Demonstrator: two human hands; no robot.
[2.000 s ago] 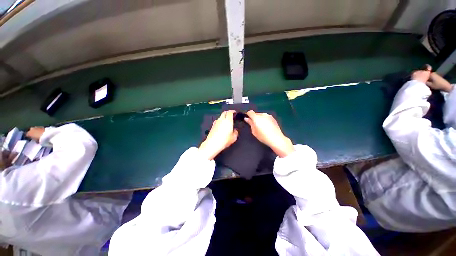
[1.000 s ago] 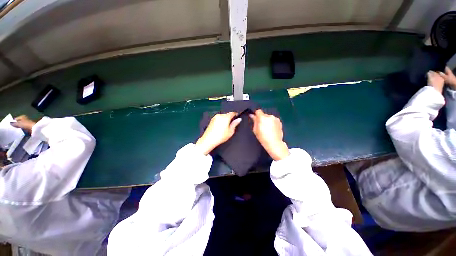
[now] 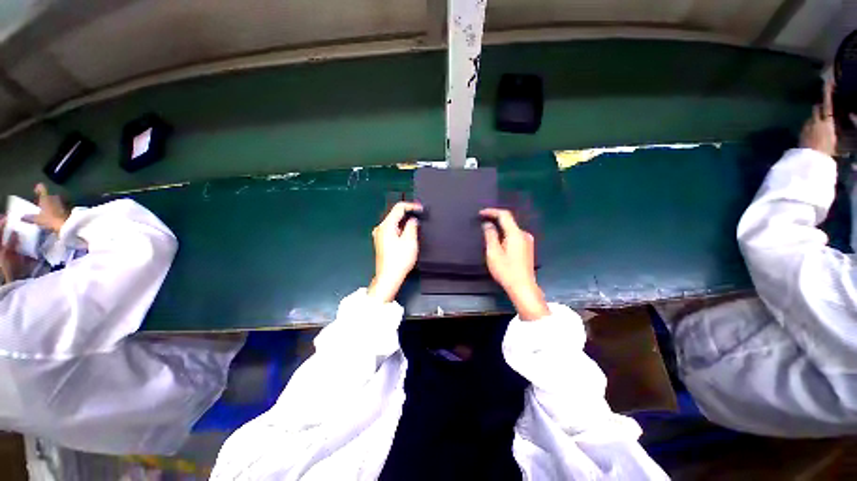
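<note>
A black card blank (image 3: pixel 456 221) lies straight in front of me, its long plain centre panel pointing away from me. Parts of the dark stack of blanks (image 3: pixel 458 285) show under its near edge and at both sides. My left hand (image 3: pixel 397 246) grips the left edge of the card, with thumb and fingers bent at the side. My right hand (image 3: pixel 511 252) grips the right edge in the same way. The side flaps are mostly hidden by my fingers.
A white chipped post (image 3: pixel 463 85) stands just beyond the stack. The green conveyor (image 3: pixel 310 113) carries a black insert (image 3: pixel 519 103) right of the post and two with white patches (image 3: pixel 142 143) at left. People in white smocks sit at both sides; the left one holds white cards (image 3: pixel 23 225).
The card has turned from a diagonal position to lie straight. My hands have moved apart to its two sides. The belt pieces have shifted left, and the left person's hand has lifted.
</note>
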